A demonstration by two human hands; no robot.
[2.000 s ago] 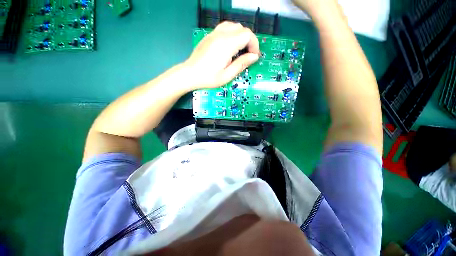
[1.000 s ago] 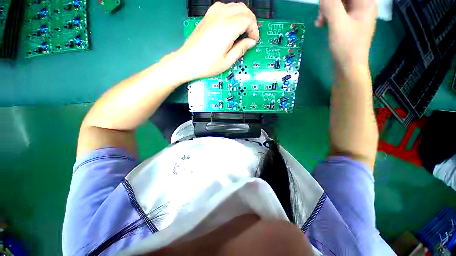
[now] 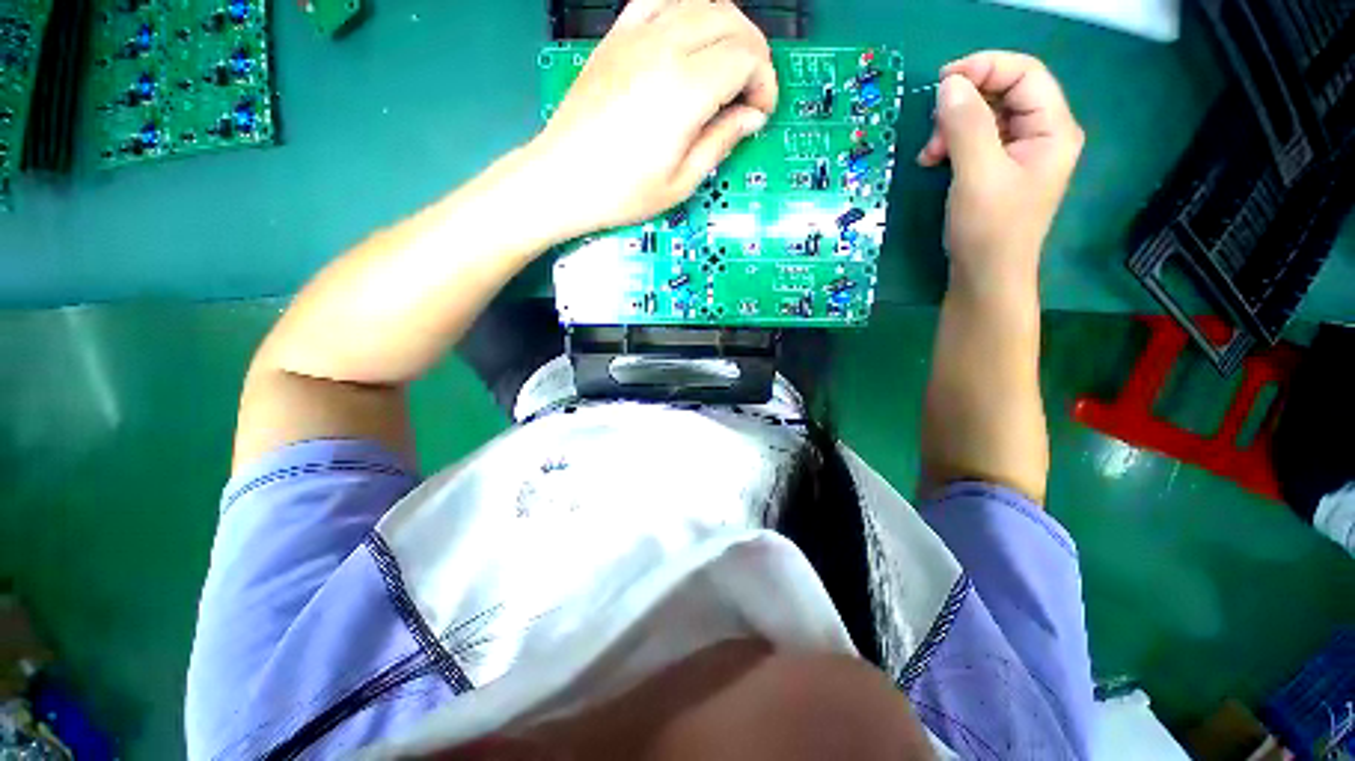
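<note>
A green circuit board panel [image 3: 795, 223] dotted with blue, black and a few red parts lies on a black board holder [image 3: 673, 373] at the bench's front edge. My left hand [image 3: 669, 112] rests over the panel's upper left, its fingers curled and thumb near the index finger; what is under the fingertips is hidden. My right hand [image 3: 1011, 141] is raised just right of the panel, apart from it. Its thumb and index finger pinch a small part with a thin pale lead [image 3: 921, 88] pointing at the panel; the part itself is too small to make out.
More green board panels [image 3: 186, 75] lie at the far left beside a black rack [image 3: 55, 89]. A small board piece [image 3: 333, 15] and a white sheet [image 3: 1115, 12] are at the back. Black holders [image 3: 1189, 283] lean at the right, above a red stool [image 3: 1174, 409] and part of another person [image 3: 1326, 431].
My right hand has come back from the white sheet to beside the panel's right edge, with a thin lead at its fingertips. My left hand stays over the panel. The whole view has shifted slightly.
</note>
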